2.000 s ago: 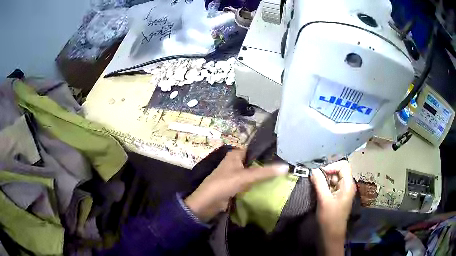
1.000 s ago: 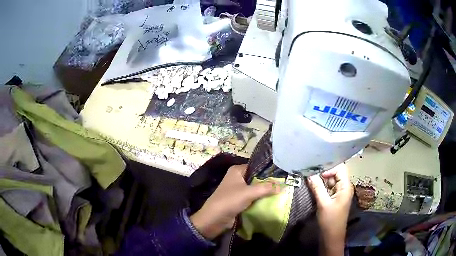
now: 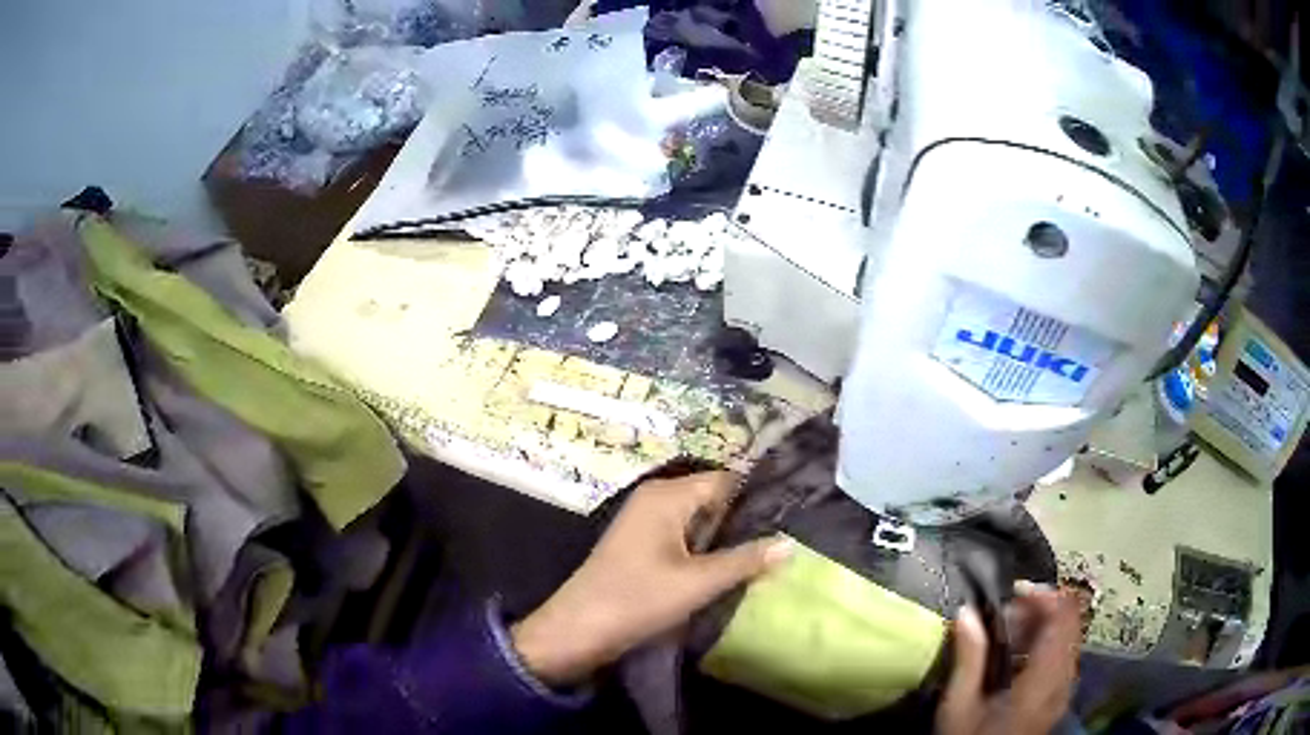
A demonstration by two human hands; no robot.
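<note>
The dark garment (image 3: 805,481) lies over the machine arm below the white JUKI head (image 3: 1013,330). Its lime-green panel (image 3: 826,632) faces up, in front of the small metal work clamp (image 3: 894,536), which is over dark cloth. My left hand (image 3: 647,574) holds the cloth at the panel's left end, thumb on top of its upper corner. My right hand (image 3: 1013,661) grips gathered dark cloth beyond the panel's right end; its lower part is cut off by the picture's edge. The needle is too small to make out.
Small white pieces (image 3: 618,244) lie spread behind the work, with a marked plastic bag (image 3: 553,122) behind them. A heap of grey-brown and lime garments (image 3: 187,431) is at left. The control panel (image 3: 1257,388) stands at right. Multicoloured cloth shows at the lower right edge.
The lime panel has turned and shifted right, out from beside the clamp to in front of it. My right hand has moved down and right, away from the clamp. The camera view has shifted slightly.
</note>
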